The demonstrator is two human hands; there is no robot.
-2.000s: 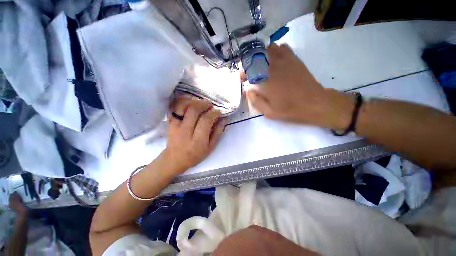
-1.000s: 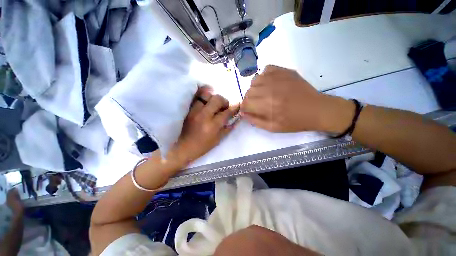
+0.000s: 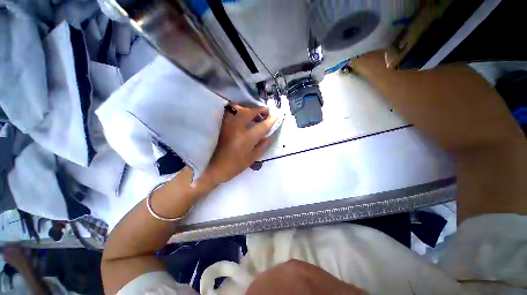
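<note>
My left hand (image 3: 240, 135) lies left of the needle, with its fingers bent onto the edge of a light grey fabric panel (image 3: 173, 109) close to the presser foot (image 3: 277, 98). The panel spreads left from the hand, with a navy part (image 3: 169, 162) showing under it. My right hand (image 3: 373, 62) is blurred, reaching up beside the sewing machine head (image 3: 266, 34); its fingers are partly hidden there, and what they touch cannot be seen. The grey-blue block (image 3: 307, 109) stands right of the needle.
A heap of grey pieces with navy edges (image 3: 63, 98) covers the left side. A measuring tape (image 3: 323, 213) runs along the front table edge. A dark bundle (image 3: 513, 95) lies at the far right. Another person's arm (image 3: 26, 268) shows at lower left.
My right hand has left the fabric near the needle and moved up and right to the machine head. My left hand stays on the panel. The view has shifted, showing more of the machine head.
</note>
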